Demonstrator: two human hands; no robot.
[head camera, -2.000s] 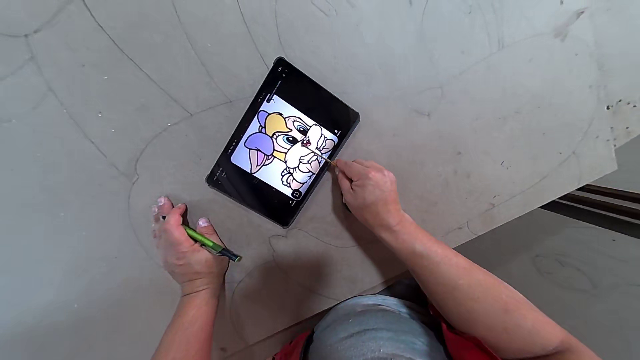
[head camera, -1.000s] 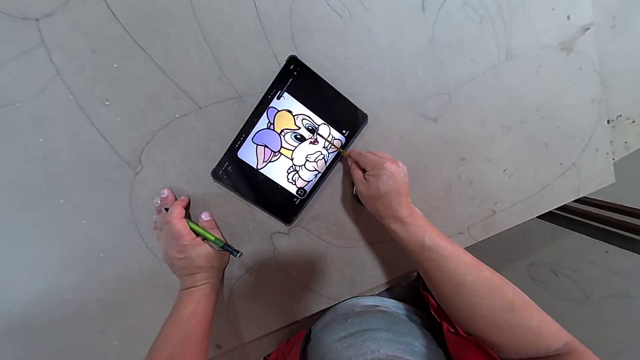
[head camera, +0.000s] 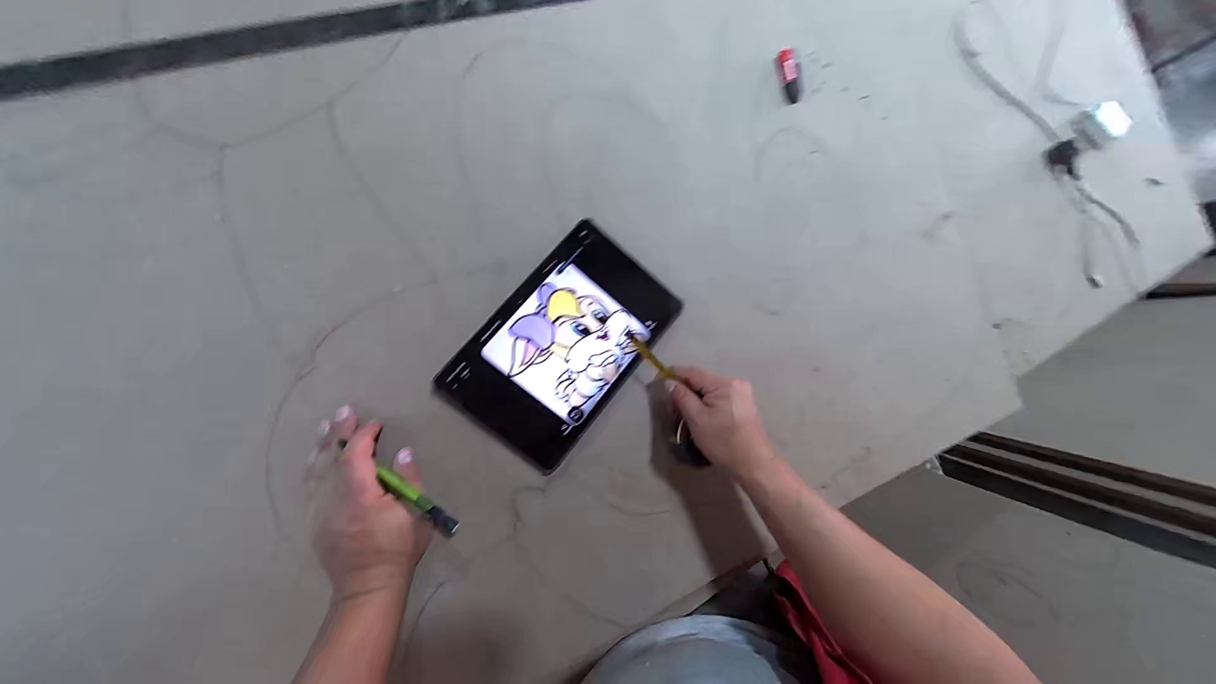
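Observation:
A black tablet (head camera: 617, 261) lies tilted on a large pale sheet (head camera: 855, 313) marked with faint pencil curves. On its lit screen is a coloured cartoon rabbit drawing. My right hand (head camera: 720, 418) is to the right of the tablet and holds a thin yellow stick-like tool (head camera: 655, 359), its tip over the screen's right part. A dark rounded thing (head camera: 689, 446) shows under that hand; what it is I cannot tell. My left hand (head camera: 366, 513) rests at the lower left of the tablet, with a green pen-like tool (head camera: 404, 489) held between thumb and fingers.
A small red and black object (head camera: 788, 76) lies on the sheet at the top. Near the upper right are a whitish block (head camera: 1102, 123) and a cord (head camera: 1007, 95). A dark strip (head camera: 237, 47) crosses the upper left. Dark rails (head camera: 1073, 475) run beyond the sheet's right edge.
The view has shifted and takes in more of the sheet's top and right. My right hand still points the thin tool at the tablet; my left hand keeps the green tool.

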